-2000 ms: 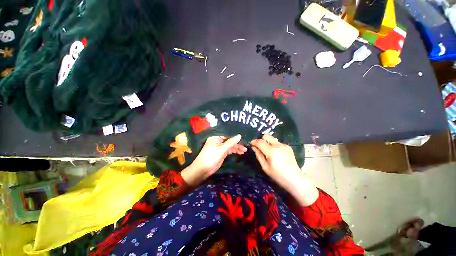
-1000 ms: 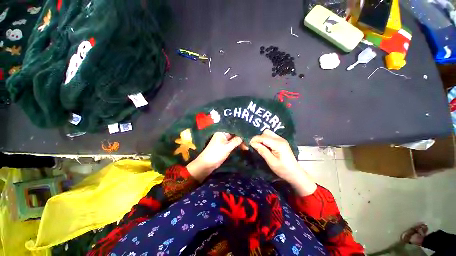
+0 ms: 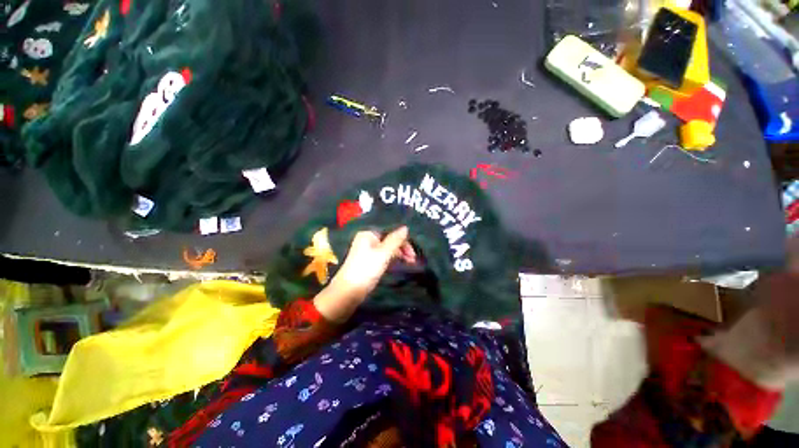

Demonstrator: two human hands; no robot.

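Note:
The dark green plush ring lies over the table edge and my lap, with white MERRY CHRISTMAS lettering, a red and white appliqué and a tan-orange gingerbread figure. My left hand pinches the ring at its inner edge, beside the centre hole. My right hand is far out at the right, blurred and partly cut off by the picture's edge. I cannot make out its fingers, a needle or a thread.
Heaped green pieces lie left. Blue-yellow snips, black beads, red thread, a pale green case and a phone lie on the dark table. A yellow sack hangs below left; a cardboard box stands right.
My right hand has left the ring and swung far out to the right. My left hand stays at the inner edge. More of the lettering now shows.

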